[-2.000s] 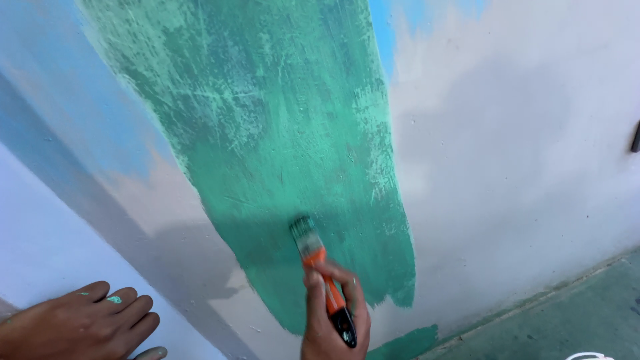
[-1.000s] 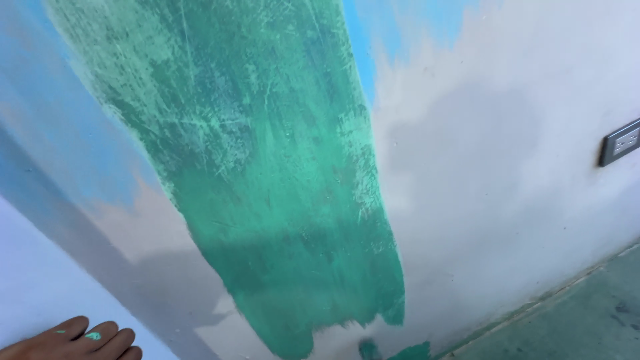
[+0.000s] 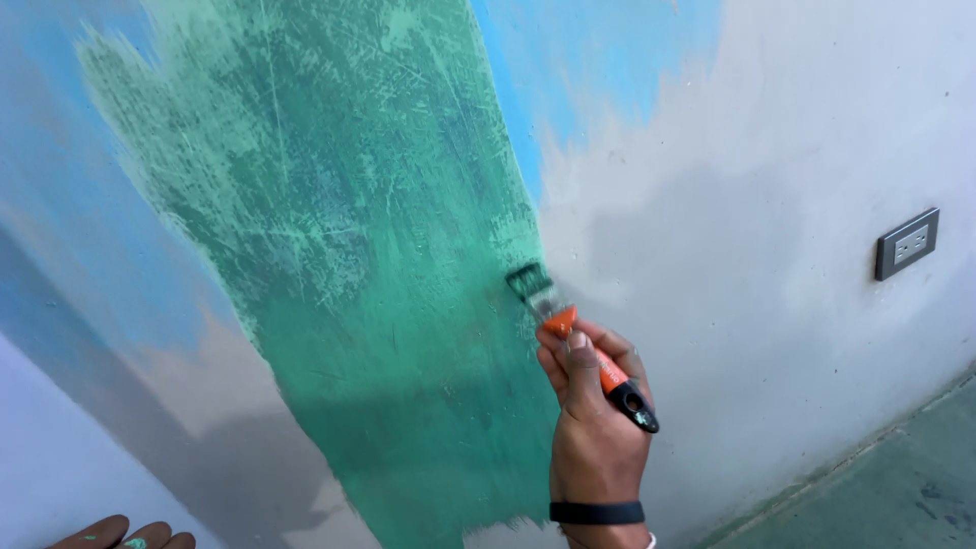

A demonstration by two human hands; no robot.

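Note:
My right hand point(image 3: 598, 404), with a dark band at its wrist, grips a flat paintbrush point(image 3: 610, 371) by its orange and black handle. The dark green, wet-looking bristles are at the right edge of a broad green painted band point(image 3: 427, 335) on the wall. Patchy light and dark green strokes fill the band's upper part; the lower part is more even. At the bottom left corner only the fingers of my left hand point(image 3: 145, 536) show, marked with light green paint. Whether that hand holds anything is hidden.
Blue paint point(image 3: 579, 69) fades into the pale wall point(image 3: 724, 305) on both sides of the green band. A dark-framed electrical outlet point(image 3: 907, 244) is on the wall at right. The green floor point(image 3: 900, 488) meets the wall at lower right.
My right hand, out of view one second ago, is back with the brush, now at the band's right edge. Two seconds ago the brush was lower, in the middle of the band.

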